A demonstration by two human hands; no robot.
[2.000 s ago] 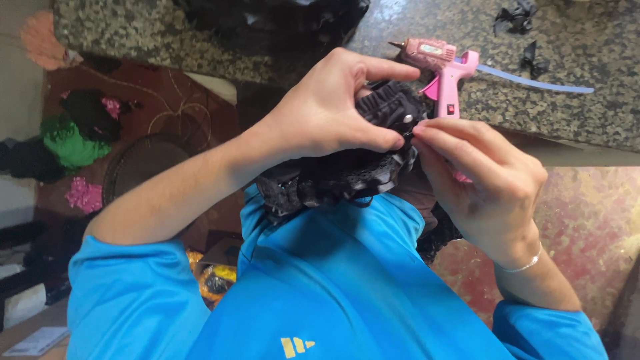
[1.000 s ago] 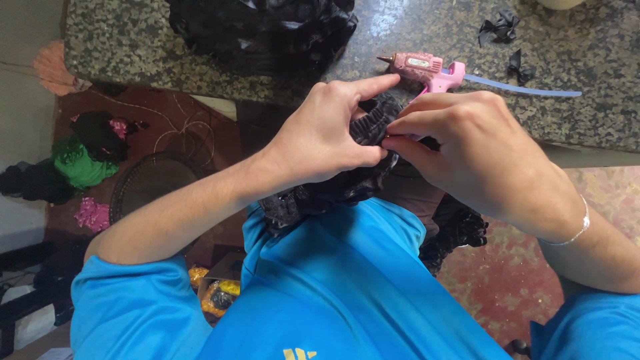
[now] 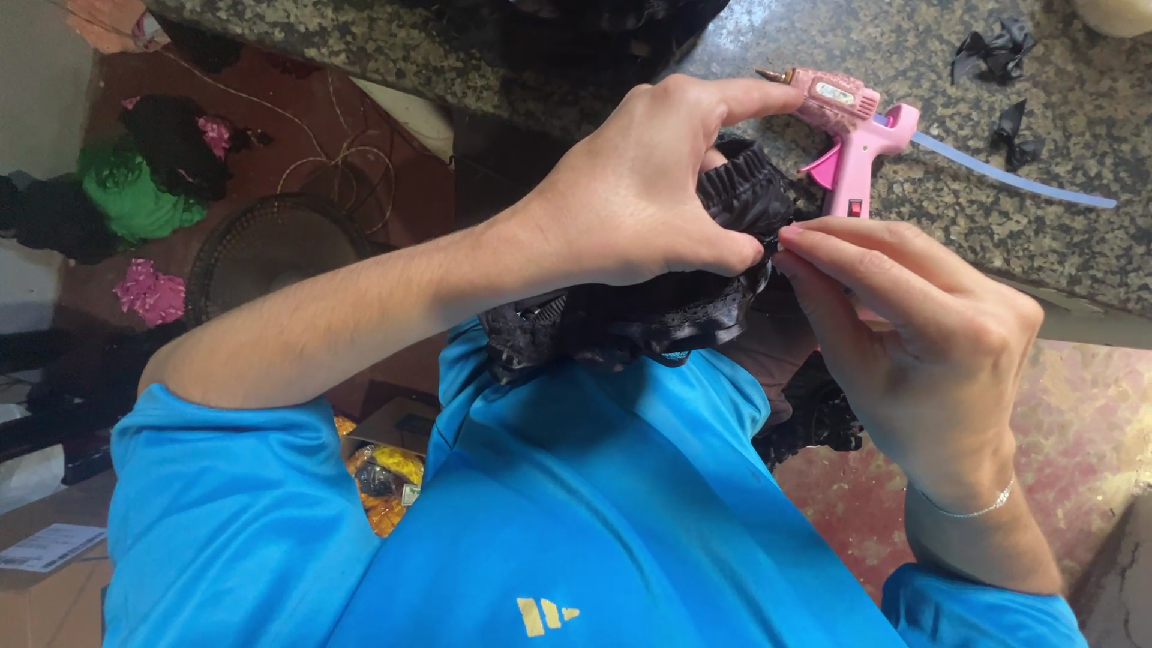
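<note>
Gathered black satin-like fabric with lace trim [image 3: 630,315] hangs in front of my chest. My left hand [image 3: 648,180] grips its ruffled upper part between thumb and fingers, the index finger stretched toward the glue gun. At the fabric's right edge, the thumb and fingertips of my right hand [image 3: 918,315] are pinched together; whatever lies between them is too small to tell. A pink hot glue gun [image 3: 850,135] rests on the speckled stone counter just beyond, a translucent glue stick [image 3: 1017,173] poking from its back. Part of its handle is hidden behind my right hand.
Black shiny material [image 3: 594,36] lies on the counter [image 3: 1071,238] at the top, with small black bows or scraps [image 3: 994,54] at right. Below on the left are a round fan-like grille [image 3: 270,252], cords, green material [image 3: 135,193] and a cardboard box [image 3: 54,594].
My right hand has moved from over the fabric and the glue gun's handle, one second ago, back to the fabric's right edge. My left hand keeps its hold.
</note>
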